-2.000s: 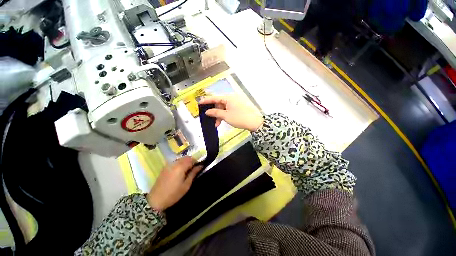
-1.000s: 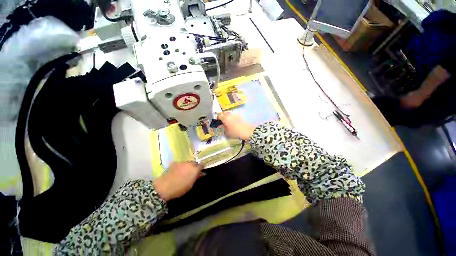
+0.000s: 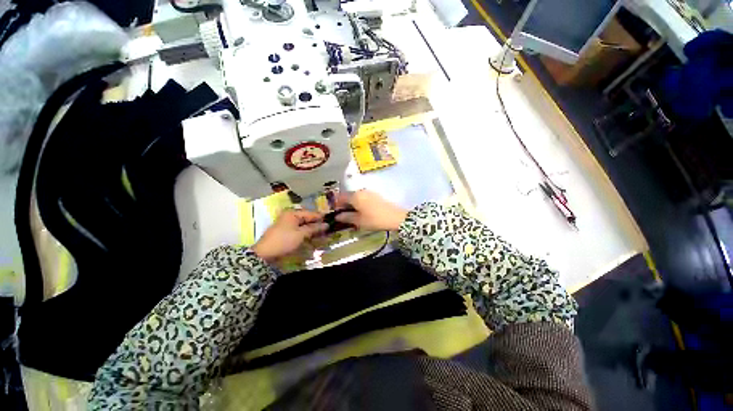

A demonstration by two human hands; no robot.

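Note:
My left hand and my right hand are close together at the needle area of the white sewing machine head. Both hold a black fabric strip by the fingertips, just under the head. A thin black edge of it curves out below my right hand. The needle and presser foot are mostly hidden behind my fingers and the head. More black cut pieces lie flat in front of the machine, below my hands.
A yellow block sits on the bed right of the needle. Black sewn strips are heaped at left, with a clear plastic bag behind. A red and dark tool lies on the right of the table. A screen stands behind.
The strip was first stretched between both hands right of the needle; it is now under the head. My left hand has moved up beside my right hand. A person's arm at right has left view.

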